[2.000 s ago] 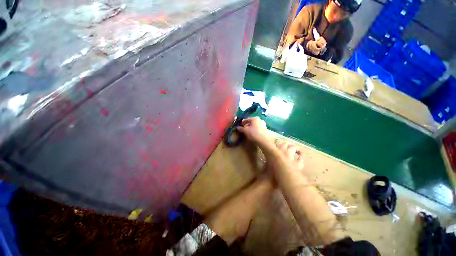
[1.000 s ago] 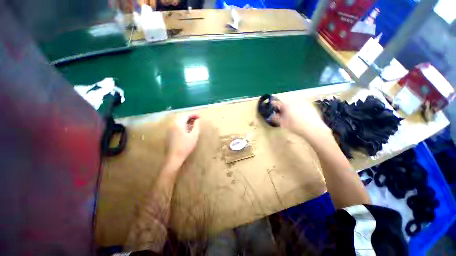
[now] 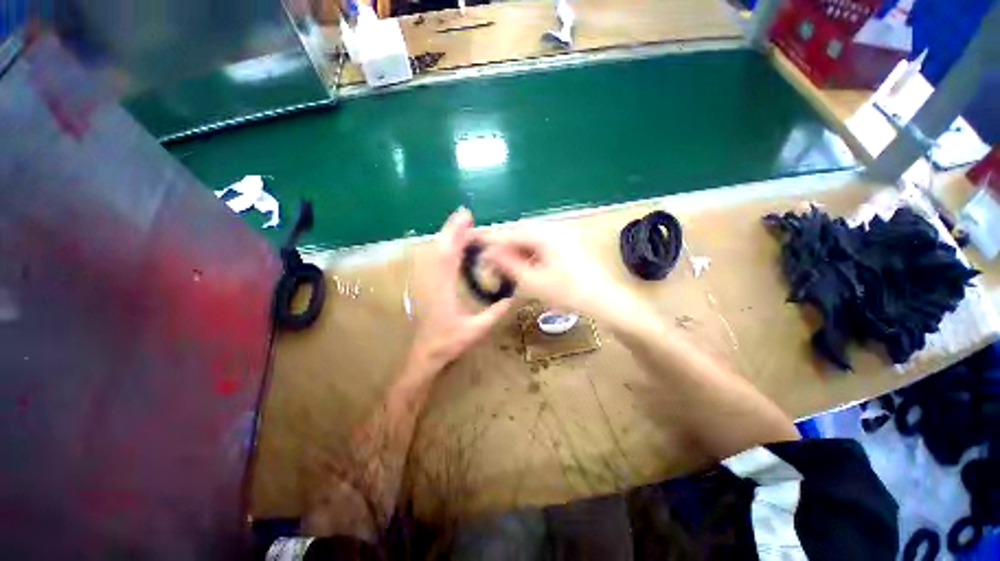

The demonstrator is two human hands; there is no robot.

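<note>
A black ring (image 3: 483, 276) is held between my two bare hands above the middle of the bench. My left hand (image 3: 447, 296) has its fingers and thumb around the ring's left and lower side. My right hand (image 3: 532, 268) grips its upper right side; its fingers are blurred. A small pile of black rings (image 3: 651, 244) lies on the bench to the right. A white oval dish (image 3: 557, 322) sits on a cardboard square (image 3: 565, 345) below my hands. A black strap-and-ring assembly (image 3: 298, 294) lies against the grey box at left.
The large grey red-stained box (image 3: 143, 307) stands at left. The green conveyor (image 3: 526, 137) runs beyond the bench. A heap of black straps (image 3: 877, 279) lies at bench right, above a crate of loose rings (image 3: 910, 471). A white container (image 3: 384, 53) stands across the conveyor.
My right hand has moved left from the ring pile with a ring, and my hands have come together on it. The view first swung right from the grey box and the assembly there was released.
</note>
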